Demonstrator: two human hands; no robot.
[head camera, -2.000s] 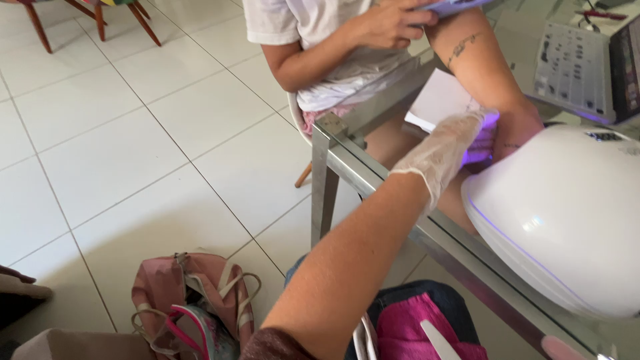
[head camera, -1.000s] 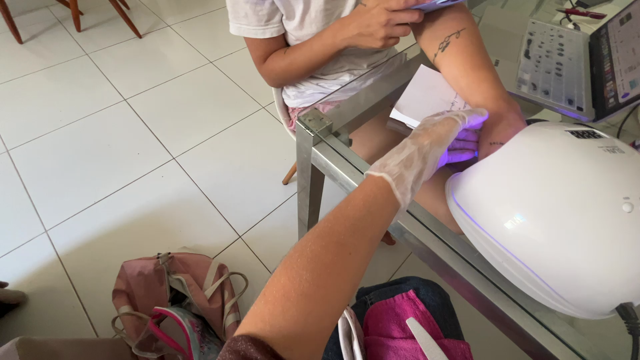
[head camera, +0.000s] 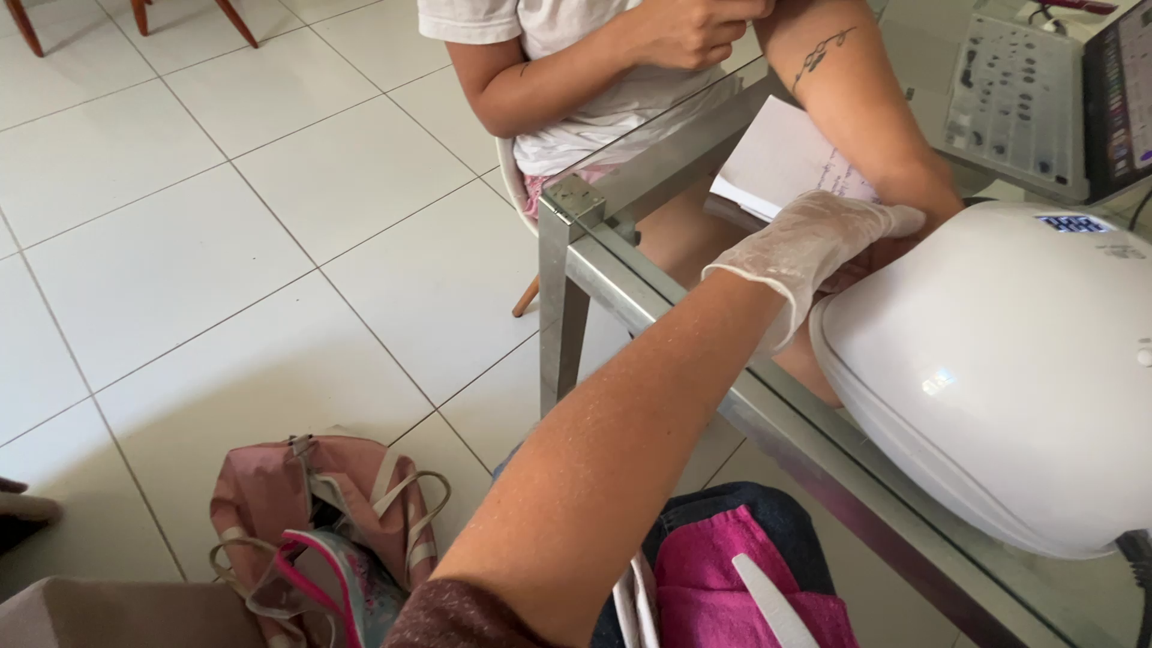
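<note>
My left hand (head camera: 823, 234), in a thin whitish glove, reaches over the glass table to the seated person's forearm (head camera: 909, 171). Its thumb side touches the person's wrist beside the opening of a white nail lamp (head camera: 981, 360). The other fingers are mostly hidden underneath, so their grip is unclear. Just behind the glove lies a white paper pad (head camera: 778, 157) with handwriting. The lamp has a lit display on top. A pale nail file (head camera: 772, 601) rests on a magenta towel (head camera: 702, 558) over my lap. My right hand is out of view.
The glass table's metal frame (head camera: 621, 288) runs diagonally under my forearm. A clear compartment case (head camera: 1017, 99) stands beside a screen (head camera: 1129, 99) at the upper right. An open pink bag (head camera: 261, 490) sits on the tiled floor. The lamp's cable (head camera: 1136, 549) hangs at the right edge.
The purple light seen on my gloved fingers in both earlier frames is gone. The device in the person's raised hand has left the view.
</note>
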